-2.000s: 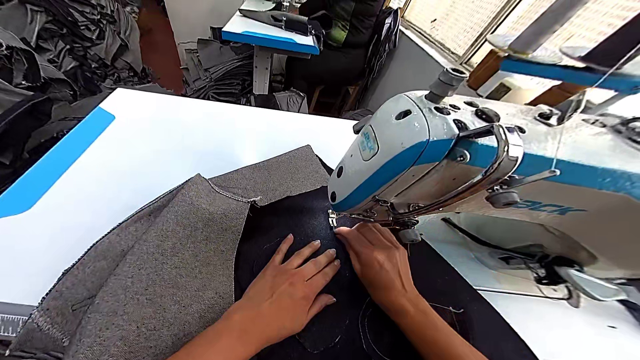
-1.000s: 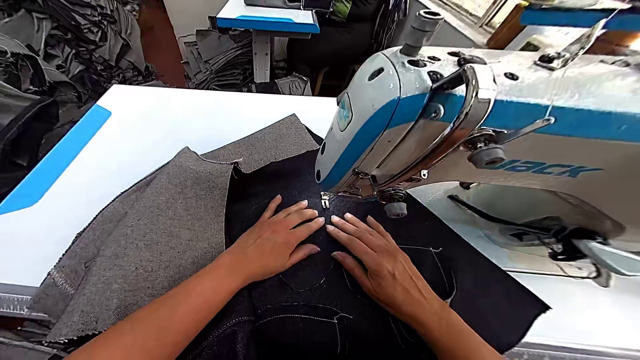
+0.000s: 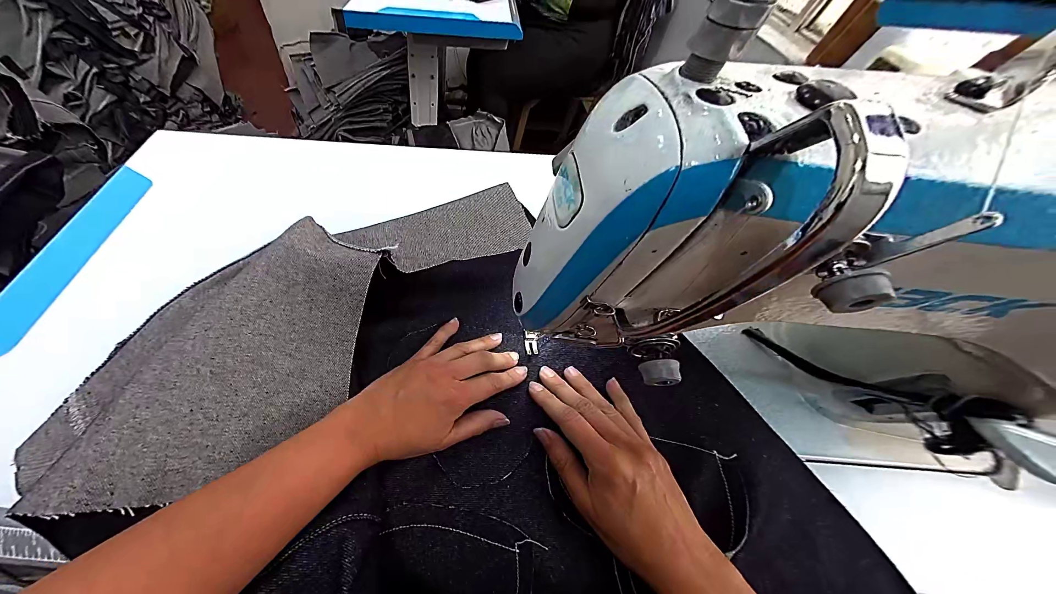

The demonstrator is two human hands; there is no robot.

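Observation:
Dark denim fabric (image 3: 462, 289) lies under the head of an industrial sewing machine (image 3: 610, 190), with curved light stitch lines on it. My left hand (image 3: 437, 388) rests flat on the denim, fingers spread, just left of the presser foot (image 3: 532, 342). To the right, my right hand (image 3: 610, 454) presses on the same denim, its fingertips a little below the foot. Neither hand grips anything. A grey denim flap (image 3: 223, 371), its paler side up, lies folded beside my left forearm. The needle tip is too small to make out.
The white table (image 3: 206, 190) has a blue edge strip (image 3: 66, 256). Heaps of dark fabric (image 3: 99, 82) and a stack of cut pieces (image 3: 355, 91) lie beyond it. Another blue-edged table (image 3: 433, 21) stands behind. A ruler strip (image 3: 29, 544) shows at the lower left.
My right hand was beside the presser foot two seconds ago and has moved down from it, with its fingers now spread flat. The view has shifted somewhat.

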